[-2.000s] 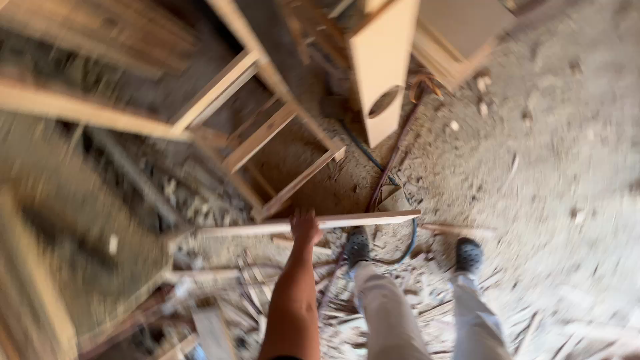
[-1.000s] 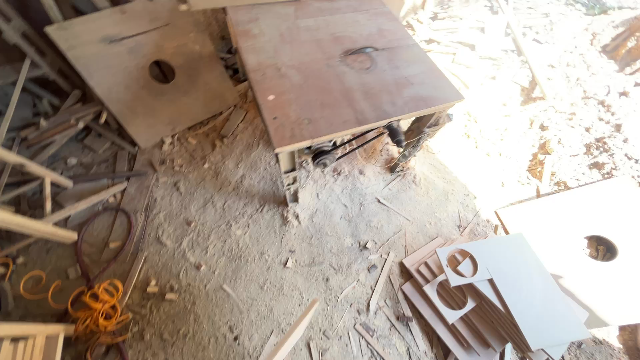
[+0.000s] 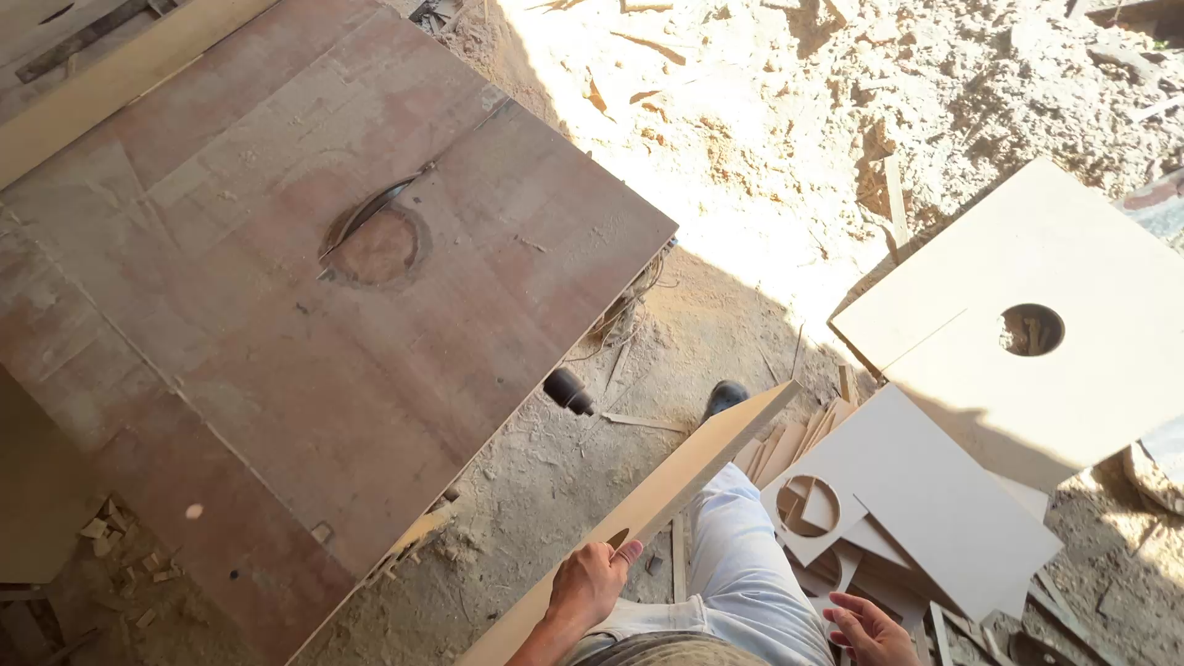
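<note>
My left hand (image 3: 592, 581) grips a long, light wooden board (image 3: 680, 467) near a dark oval mark or hole in its face. The board slants from the bottom edge up to the right, past my leg, beside the table saw. Low on the right, my right hand (image 3: 868, 629) has its fingers apart and holds nothing, near the stacked panels. The table saw's worn wooden top (image 3: 305, 370) fills the left side, and its circular blade (image 3: 379, 211) sticks up through a slot. A black drill chuck (image 3: 568, 390) juts out from under the table's edge.
A pale panel with a round hole (image 3: 1064, 407) lies at the right. White cut panels (image 3: 953, 490) lie on brown sheets near my leg. A long board (image 3: 111, 88) runs along the table's far left edge. Wood scraps and sawdust litter the ground (image 3: 518, 490).
The view has swung from the wooden frames to the saw table, which is now close. Two seconds ago a hand held a board low down; both my hands now show, the left one on a board.
</note>
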